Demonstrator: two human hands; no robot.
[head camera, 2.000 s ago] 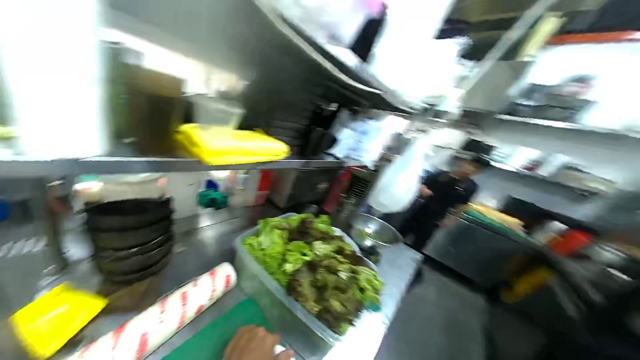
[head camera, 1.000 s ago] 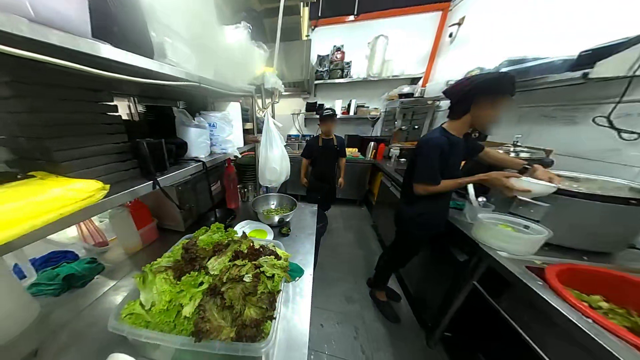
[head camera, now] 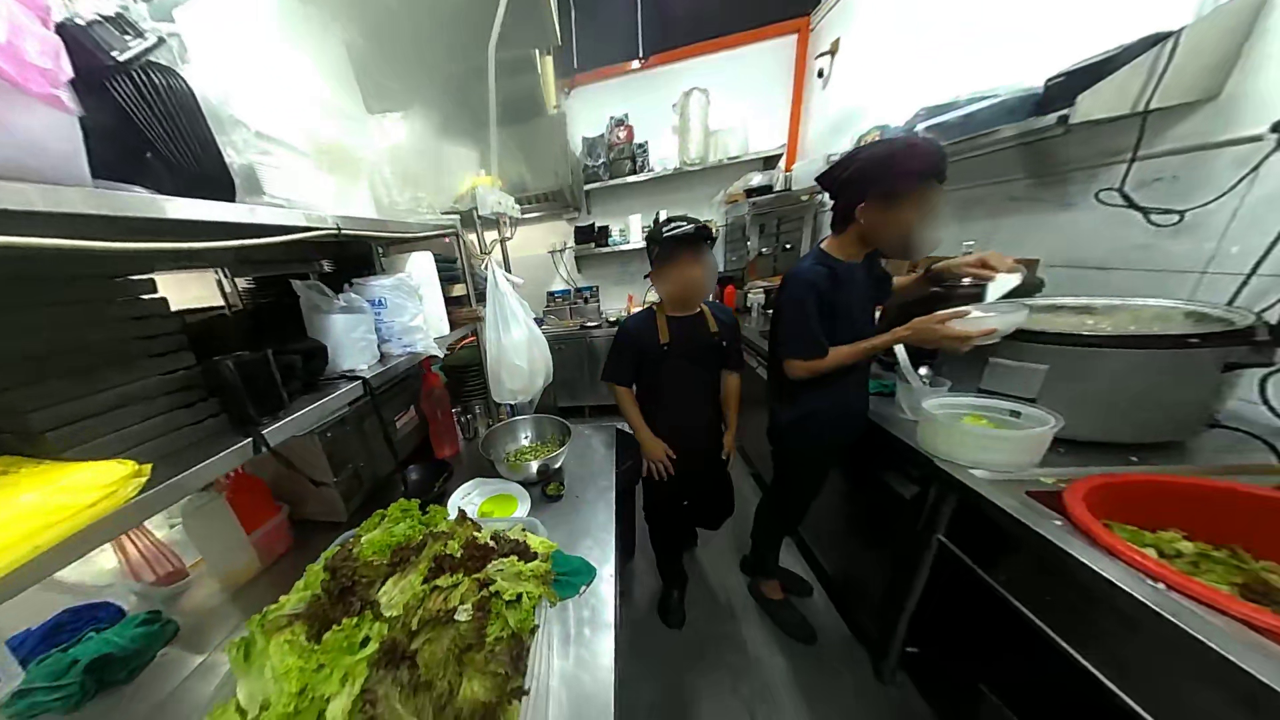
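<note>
Neither of my hands shows in the head view. Leafy lettuce (head camera: 400, 620), green and dark red, is heaped in a clear plastic tub (head camera: 538, 650) at the lower middle, on a stainless steel counter (head camera: 590, 500). Just behind it are a white plate (head camera: 458, 497) with something bright green and a steel mixing bowl (head camera: 490, 445) holding chopped greens. A green cloth (head camera: 572, 575) touches the tub's right side. Blue (head camera: 65, 632) and green (head camera: 95, 665) cloths lie at the lower left.
A person (head camera: 675, 400) in an apron stands in the aisle. At right, a co-worker (head camera: 820, 330) holds a white bowl (head camera: 985, 320) beside a large cooker (head camera: 1120, 380). A red basin (head camera: 1090, 492) of greens sits on the right counter. A plastic bag (head camera: 515, 345) hangs ahead; a shelf (head camera: 350, 385) overhangs the left.
The view has swung and moved since two seconds ago, when a hand showed at the bottom edge. Since one second ago, the person in the aisle has come nearer.
</note>
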